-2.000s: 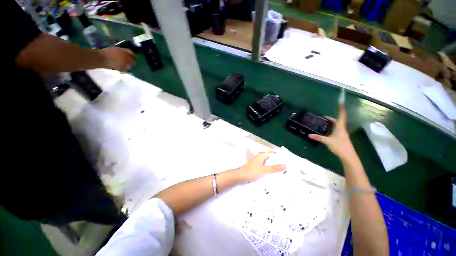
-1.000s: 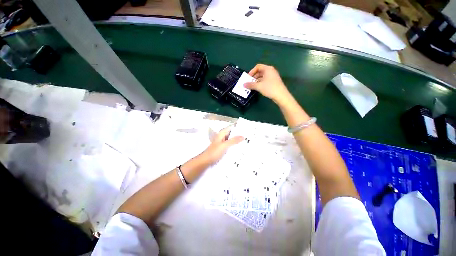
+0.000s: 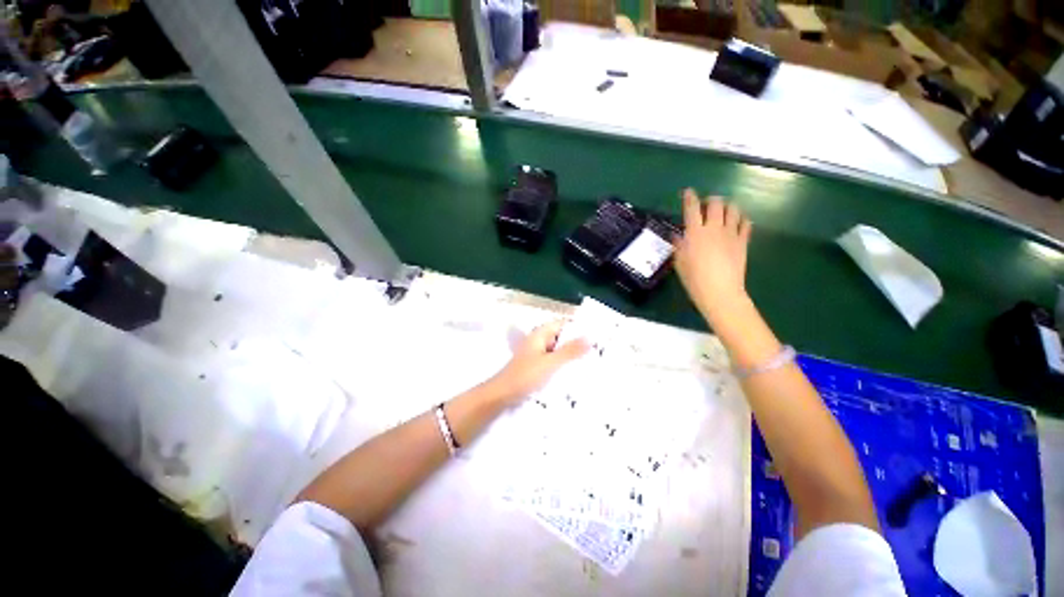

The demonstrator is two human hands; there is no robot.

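White label sheets (image 3: 607,449) with small dark marks lie on the bench in front of me. My left hand (image 3: 543,359) grips the top sheet near its upper left edge, thumb on top. My right hand (image 3: 714,247) is over the green conveyor, fingers apart, just right of a black product box (image 3: 630,278) with a white label (image 3: 644,252) on its top. A second black box (image 3: 601,231) without a visible label touches it on the left. A third black box (image 3: 527,206) stands apart further left.
A grey post (image 3: 280,140) rises at left. Curled backing paper (image 3: 893,274) and a labelled box (image 3: 1029,341) are on the belt at right. A blue printed sheet (image 3: 863,408) holds a white offcut (image 3: 984,546) and a small black part (image 3: 914,498). Another person's dark clothing (image 3: 93,501) is at lower left.
My right hand has let go of the label, now lying on the box, and moved off to the right with fingers spread. My left hand now holds the sheet's edge, slightly raised.
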